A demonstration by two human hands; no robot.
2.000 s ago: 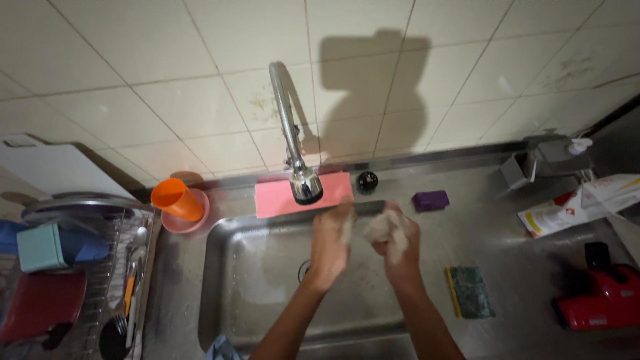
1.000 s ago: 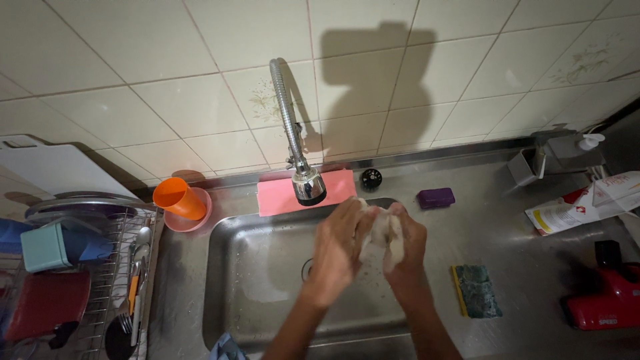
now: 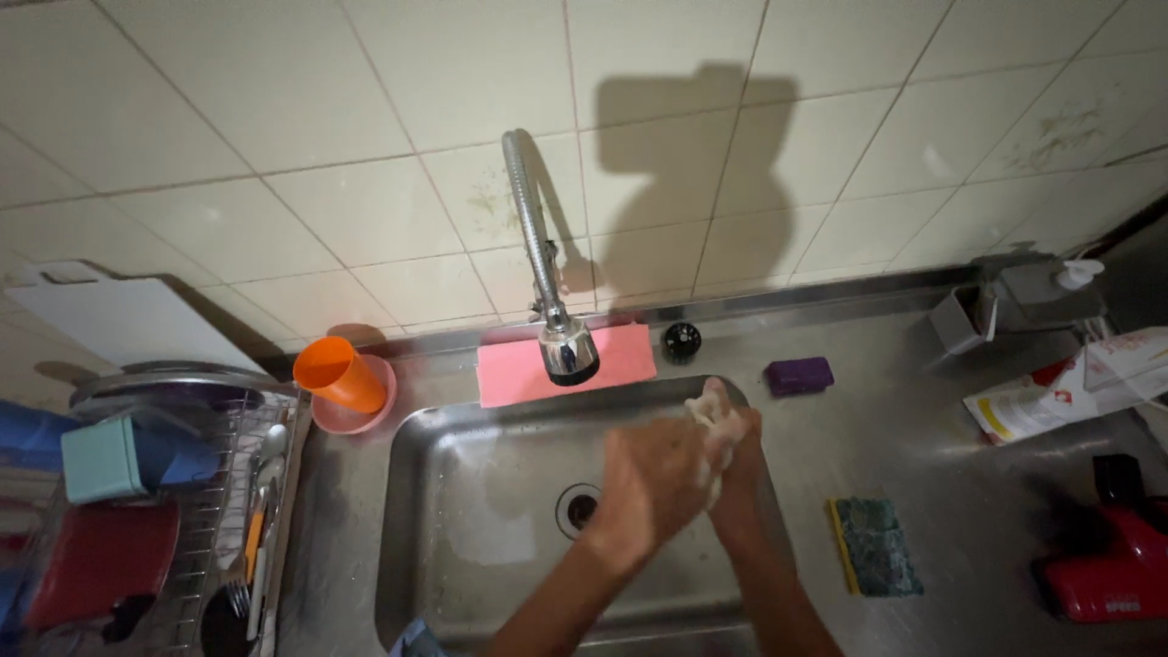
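My left hand (image 3: pixel 652 479) and my right hand (image 3: pixel 735 447) meet above the right part of the stainless steel sink (image 3: pixel 388 511). A pale, wet, soapy-looking mass (image 3: pixel 712 424) lies between them, against the right palm; whether it is lather or a soft cloth I cannot tell. Motion blur hides the left fingers. Behind the hands, the chrome faucet head (image 3: pixel 568 351) points down over a pink cloth (image 3: pixel 511 374) on the sink's back edge. To the right of the hands are a purple block (image 3: pixel 798 376) and a green and yellow scouring sponge (image 3: pixel 876 547).
An orange cup (image 3: pixel 339 374) stands in a pink bowl (image 3: pixel 385 415) left of the sink. Farther left is a wire dish rack (image 3: pixel 196 511) with dishes and cutlery. A black round item (image 3: pixel 682 342), a white printed bag (image 3: pixel 1077 388) and a red appliance (image 3: pixel 1104 570) sit on the right.
My left hand has moved right, across to my right hand. The two hands were apart two seconds ago and side by side one second ago, with the pale mass at their fingers.
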